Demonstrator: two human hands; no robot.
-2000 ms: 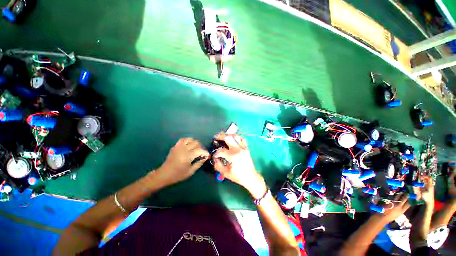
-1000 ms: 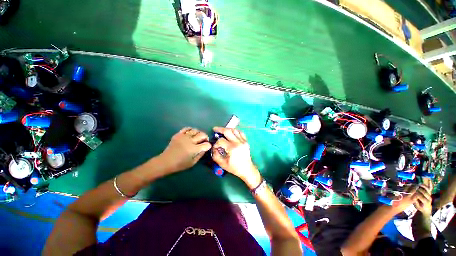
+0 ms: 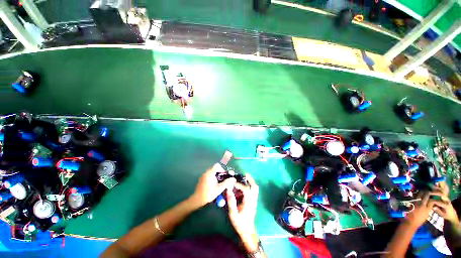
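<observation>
A small dark unit (image 3: 237, 181) is held between both my hands over the green bench (image 3: 167, 166), largely hidden by the fingers. A blue round cell end (image 3: 221, 201) shows below it, and a pale flat piece (image 3: 226, 157) sticks out above it. My left hand (image 3: 210, 187) grips the unit from the left. My right hand (image 3: 243, 204) grips it from the right, with thumb and fingers on it. Where the fingertips touch the unit is too small and blurred to tell.
A heap of wired units (image 3: 60, 176) lies at left and another heap (image 3: 343, 176) at right. Beyond the bench, a green belt (image 3: 237, 90) carries several spaced units, one wired unit (image 3: 181, 90) near its middle. Another person's hands (image 3: 429, 204) are at far right.
The view has tilted up, so more of the hall beyond the belt shows. My left hand now overlaps the unit, my right fingers have shifted on it, and the belt units have moved left.
</observation>
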